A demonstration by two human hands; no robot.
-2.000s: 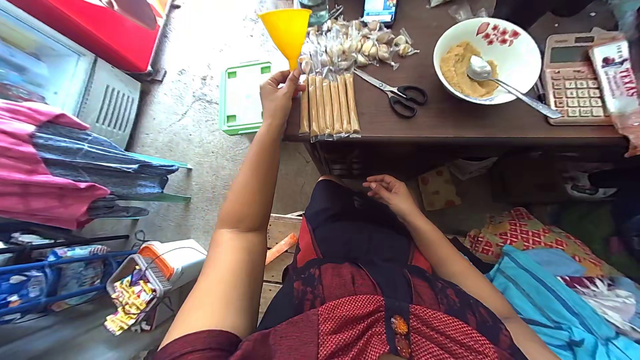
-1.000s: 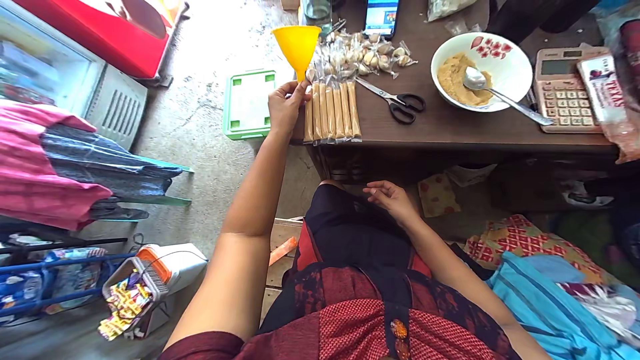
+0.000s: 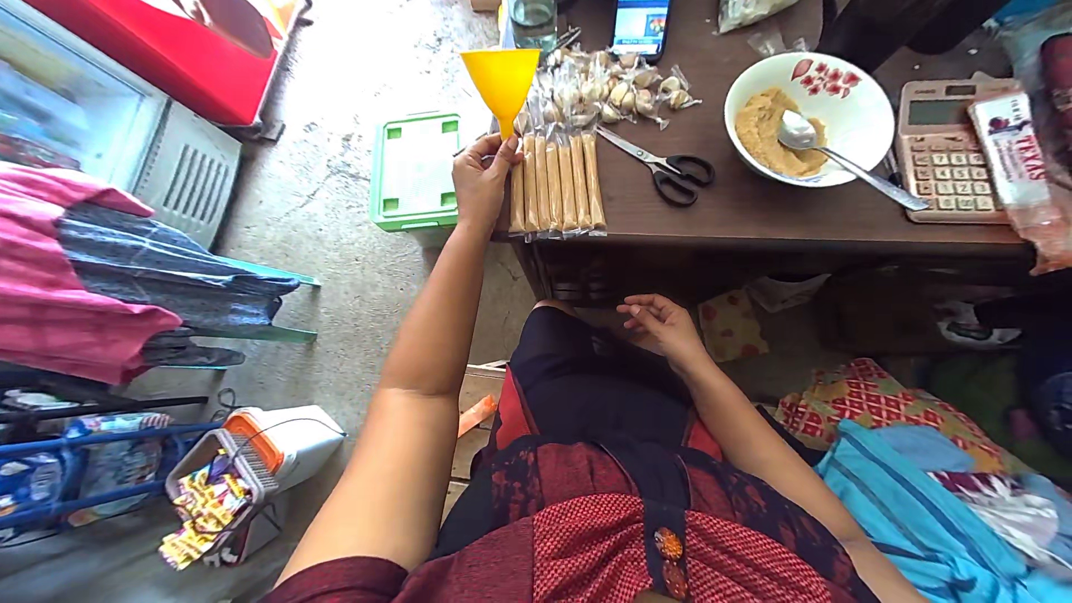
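Observation:
My left hand (image 3: 486,174) grips the narrow spout of a yellow plastic funnel (image 3: 502,82), upright at the table's left edge. Beside it lies a row of slim clear plastic tubes (image 3: 556,184) filled with light brown powder. Behind them are several small knotted plastic packets (image 3: 624,88) with pale pieces inside. Scissors (image 3: 662,166) with black handles lie to the right. A white floral bowl (image 3: 871,126) holds brown powder (image 3: 766,126) and a metal spoon (image 3: 854,167). Over my lap, my right hand (image 3: 662,327) is held with loosely curled fingers, touching nothing visible.
On the brown table (image 3: 754,219) are also a calculator (image 3: 950,159), a printed plastic pack (image 3: 1009,138), a phone (image 3: 641,29) and a glass jar (image 3: 533,23). A green-lidded box (image 3: 417,172) stands left of the table. Cloths (image 3: 904,511) lie at the lower right; a basket of sachets (image 3: 213,494) is lower left.

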